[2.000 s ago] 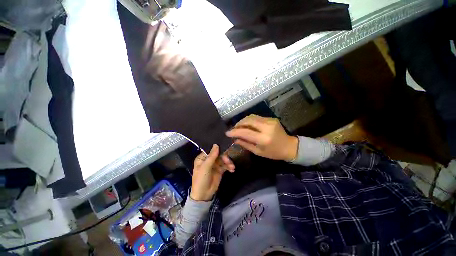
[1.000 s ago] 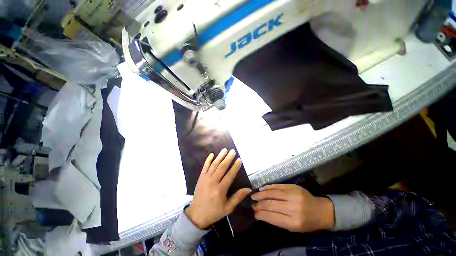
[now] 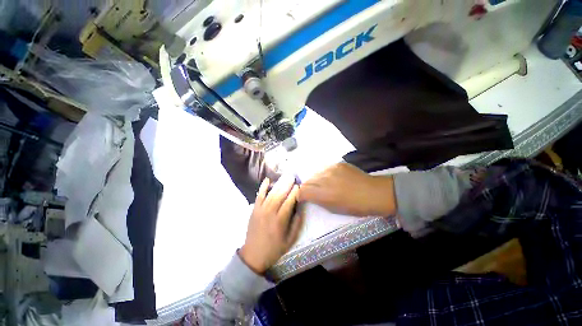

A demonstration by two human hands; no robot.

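A dark fabric piece (image 3: pixel 242 167) lies on the white table under and in front of the needle area (image 3: pixel 281 137), where lamp glare washes out detail. My left hand (image 3: pixel 273 223) rests on the piece's near end, fingers pointing at the presser foot. My right hand (image 3: pixel 344 190) is beside it, fingertips bent down at the piece's end, close to my left fingers. The fingertips' exact hold is hidden by the hands and glare. The white sewing machine (image 3: pixel 306 57) with a blue stripe and JACK lettering stands just beyond.
Stacked dark panels (image 3: pixel 408 108) lie under the machine arm at right. A dark strip of fabric (image 3: pixel 144 235) and loose white pieces (image 3: pixel 96 184) lie at left. A ruled scale (image 3: pixel 332 244) runs along the table's front edge. Clear plastic (image 3: pixel 102 76) lies at the back left.
Both hands have moved forward toward the needle with the dark piece, whose near end has left the table's front edge. My left hand's fingers have drawn in. The view has shifted slightly.
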